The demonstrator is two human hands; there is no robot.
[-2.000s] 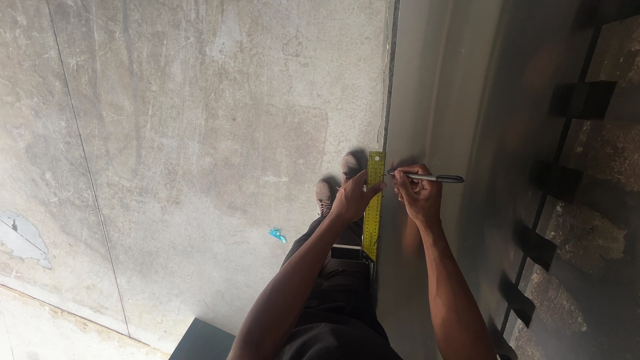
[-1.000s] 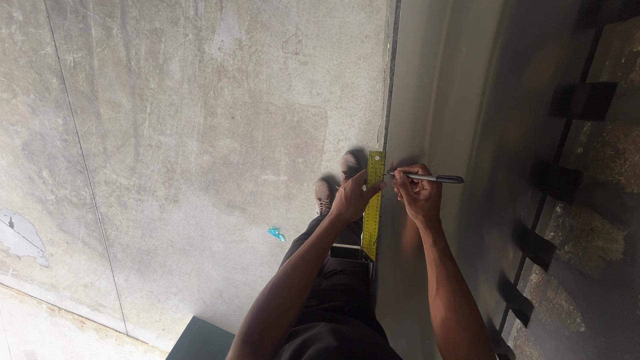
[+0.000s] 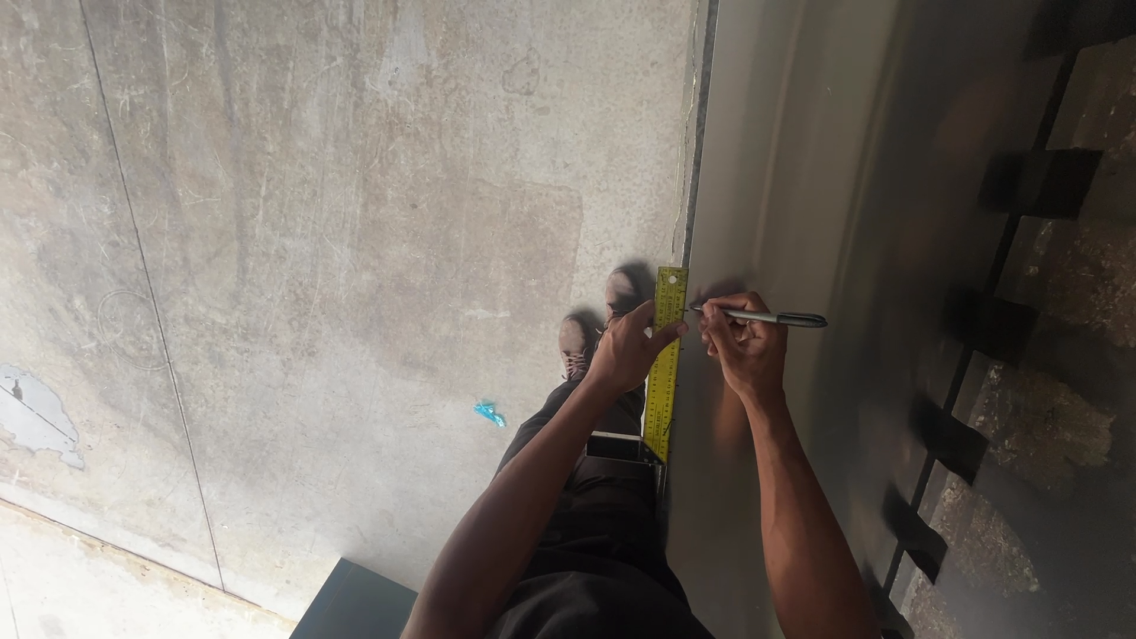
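Observation:
A yellow try square blade [image 3: 662,382] with ruled markings lies along the near edge of a smooth grey metal sheet [image 3: 781,160]; its dark stock [image 3: 614,446] crosses the blade's lower end. My left hand [image 3: 632,346] grips the blade near its upper end, thumb on top and fingers at its left side. Just right of the blade, my right hand [image 3: 747,344] holds a grey marker pen [image 3: 772,317], its tip pointing left at the blade's right edge. Small dark marks show beside the blade on the sheet.
Left of the sheet is a stained concrete floor [image 3: 399,222] with my shoes [image 3: 577,339] on it. A small blue scrap [image 3: 489,414] lies there, and a dark flat-sided object [image 3: 355,603] stands at the bottom. Dark blocks [image 3: 1043,182] line the sheet's far side.

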